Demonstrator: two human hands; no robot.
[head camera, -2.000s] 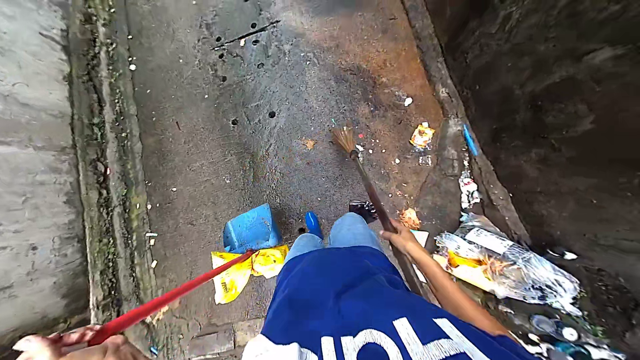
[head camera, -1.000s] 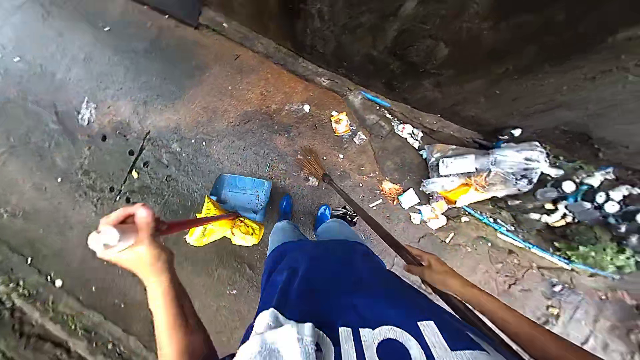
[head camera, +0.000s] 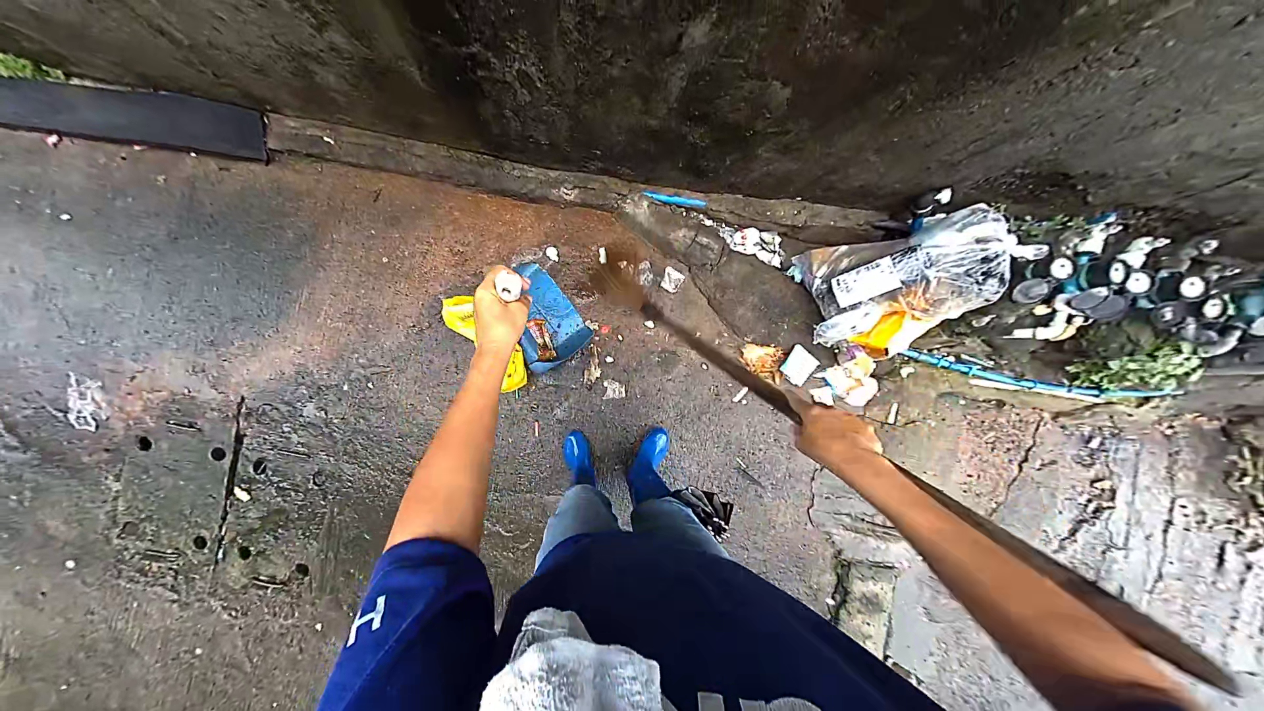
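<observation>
My left hand (head camera: 501, 314) is closed around the upper end of the long handle of a blue dustpan (head camera: 558, 321), seen nearly end-on. The pan rests on the ground beyond my boots, with a brown scrap in it and a yellow plastic bag (head camera: 460, 316) around its left side. My right hand (head camera: 837, 434) grips the dark shaft of a broom (head camera: 726, 360), which slants down from the right. The blurred broom bristles (head camera: 620, 278) are just right of the dustpan, over small litter.
A clear plastic bag of rubbish (head camera: 948, 272) lies by the wall at right, beside many meter-like fittings (head camera: 1136, 281) and a blue pipe (head camera: 997, 375). Crumpled paper (head camera: 851, 380) is near my right hand. Blue boots (head camera: 649, 464) stand on wet concrete; a folded umbrella (head camera: 703, 509) lies beside them.
The view has turned a lot. The dustpan, beside my boots earlier, is now farther ahead of them, close to the broom bristles. Both hands keep hold of their handles.
</observation>
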